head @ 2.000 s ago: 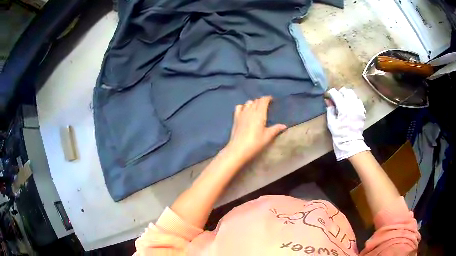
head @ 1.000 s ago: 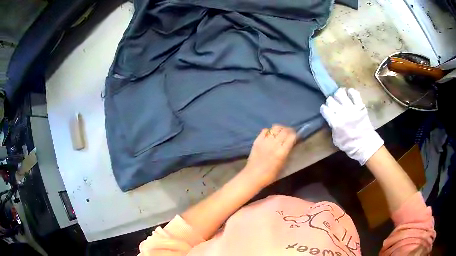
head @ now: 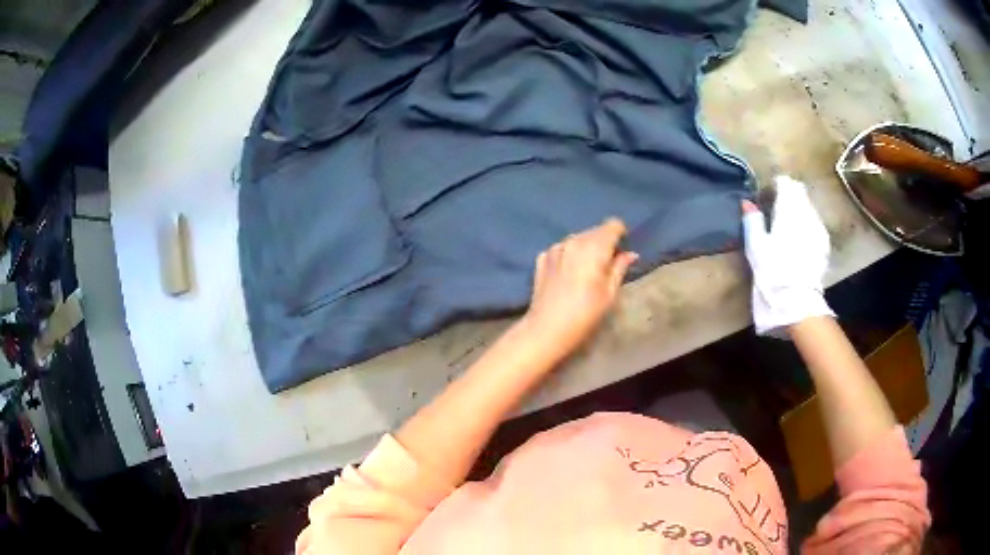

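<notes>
A dark grey-blue garment (head: 489, 206) lies spread and wrinkled over the pale table, its long folded hem towards me and a squarish patch pocket (head: 331, 222) at its left. My left hand (head: 581, 276) is bare, with fingers and thumb drawn together on the cloth at the hem, right of its middle. My right hand (head: 790, 255), in a white glove, is at the garment's right corner, with the hem's end at its thumb; whether it pinches the cloth is hidden.
An iron (head: 903, 190) with an orange-brown handle rests on the table at the right. A small tan block (head: 176, 256) lies on the table (head: 206, 401) at the left. A brown box (head: 858, 412) is below the table's near edge at the right.
The light blue strip at the right side has been folded mostly out of sight. The lifted hem lies flatter. My left hand closed on the hem, and the gloved hand shifted to the corner.
</notes>
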